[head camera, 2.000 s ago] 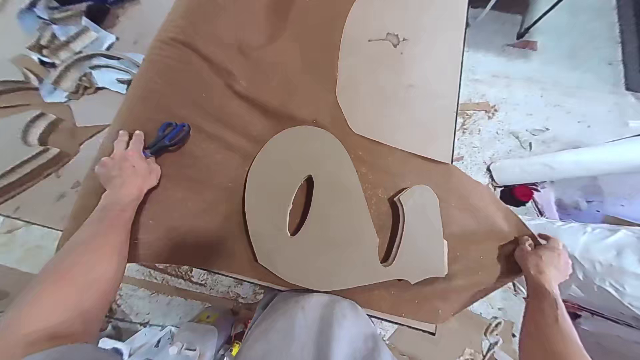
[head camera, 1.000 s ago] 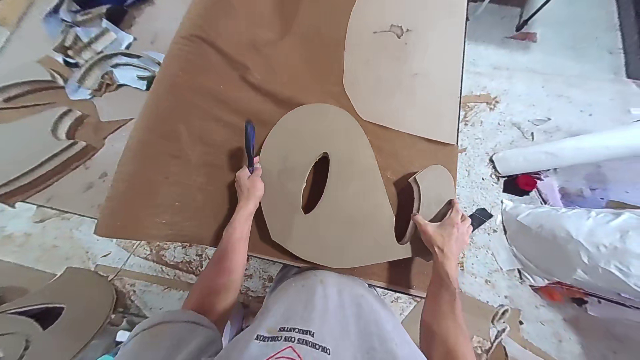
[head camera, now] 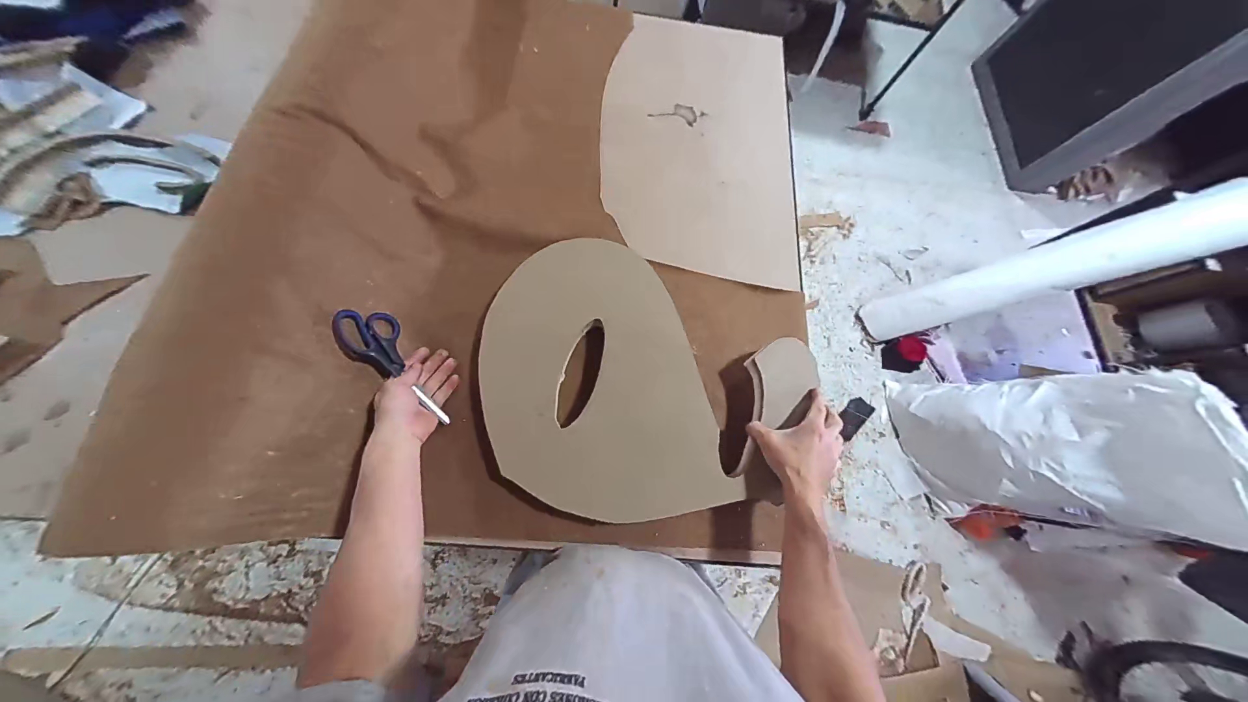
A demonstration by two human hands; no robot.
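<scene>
My left hand (head camera: pixel 417 390) lies palm up with its fingers spread, and a pair of scissors (head camera: pixel 388 359) with dark blue handles rests across the palm, blades pointing to the lower right. To its right, a curved tan board cutout (head camera: pixel 634 439) with an oval hole lies on a brown sheet (head camera: pixel 292 263), which looks like fabric. My right hand (head camera: pixel 801 444) grips the cutout's narrow hooked end, thumb on the near side and fingers at the outer edge. The sheet covers much of the table and is wrinkled towards the far side.
A bare pale board (head camera: pixel 702 175) with a dark mark shows at the table's far right. Beyond the right edge are a white roll (head camera: pixel 1053 263) and a white plastic-wrapped bundle (head camera: pixel 1072 448). Fabric scraps (head camera: pixel 107 156) lie at the far left, and debris is scattered on the floor.
Two seconds ago both hands were at the brown sheet's sides, the scissors lying beside my left hand. My left hand now has the scissors, and my right hand has moved onto the cutout's hooked end.
</scene>
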